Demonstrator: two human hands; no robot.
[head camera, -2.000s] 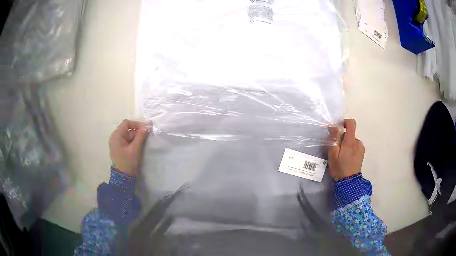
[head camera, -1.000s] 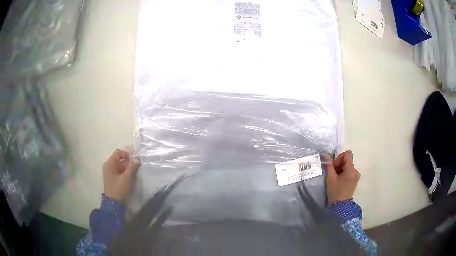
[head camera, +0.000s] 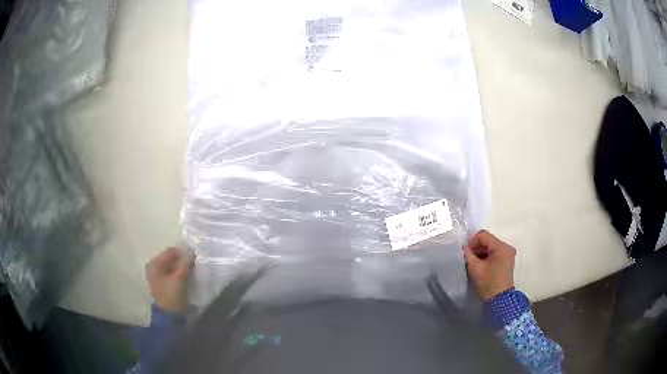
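Note:
A clear, crinkled polybag (head camera: 314, 95) with small print lies in front of me. The grey-white wrapped item (head camera: 307, 182) shows through it. A white barcode label (head camera: 420, 224) lies tilted at the item's right side, under the clear film. My left hand (head camera: 170, 276) pinches the bag's left edge near its mouth. My right hand (head camera: 490, 263) pinches the bag's right edge near its mouth. The near end of the item is blurred and partly hidden by something dark at the bottom.
Shiny polybags (head camera: 55, 66) are piled at the left. At the right are a black article (head camera: 618, 168) and white material (head camera: 632, 51). A blue tape dispenser (head camera: 575, 13) and a barcode card (head camera: 518, 7) are cut off at the top. The cream table (head camera: 541, 131) curves away at the near right.
Both hands have moved down with the bag's mouth, towards me. The film now covers more of the item and the label. The label has tilted the other way. The view has shifted.

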